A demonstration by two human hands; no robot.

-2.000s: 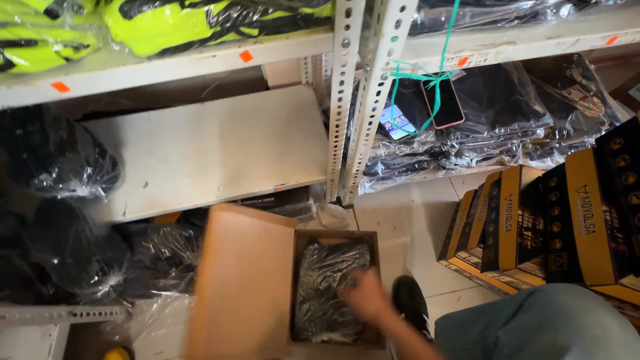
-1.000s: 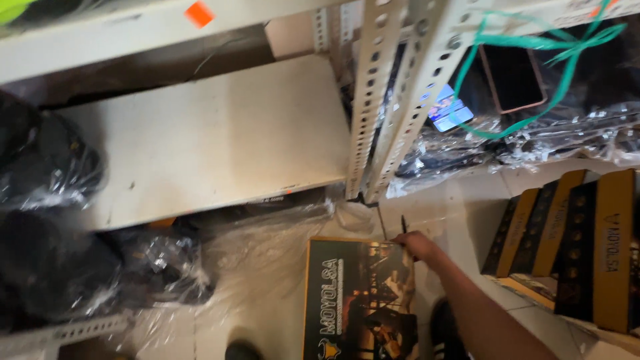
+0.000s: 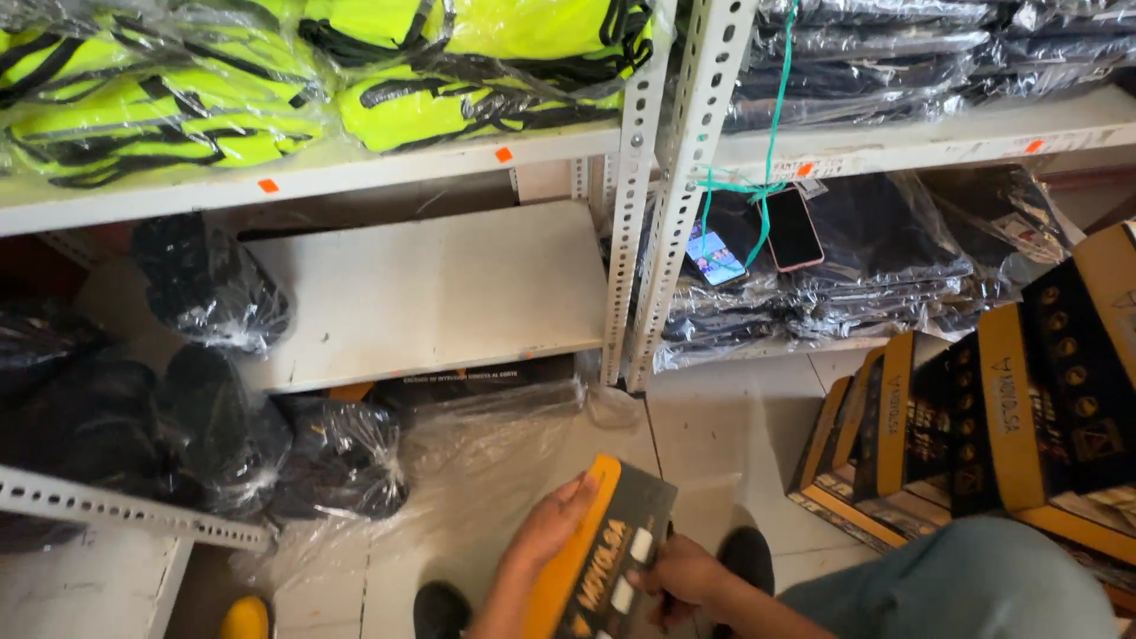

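My left hand (image 3: 552,524) grips the upper left edge of a closed black and orange cardboard box (image 3: 602,568), which is tilted over the floor between my shoes. My right hand (image 3: 679,577) is at the box's right side, fingers curled beside white stickers on its face; a small dark object, perhaps a pen, shows at its fingers. The lower part of the box lies outside the view.
A white metal shelf (image 3: 426,293) is ahead, with yellow-green garments (image 3: 497,89) above and black bagged bundles (image 3: 217,293) at left. Two phones (image 3: 792,229) lie on bagged dark garments at right. Stacked boxes (image 3: 1003,426) stand right, near my knee.
The box stood open two seconds ago, with my right hand in it, and was closed a second later. Now it is turned, showing an orange-edged side, and my left hand has come onto it.
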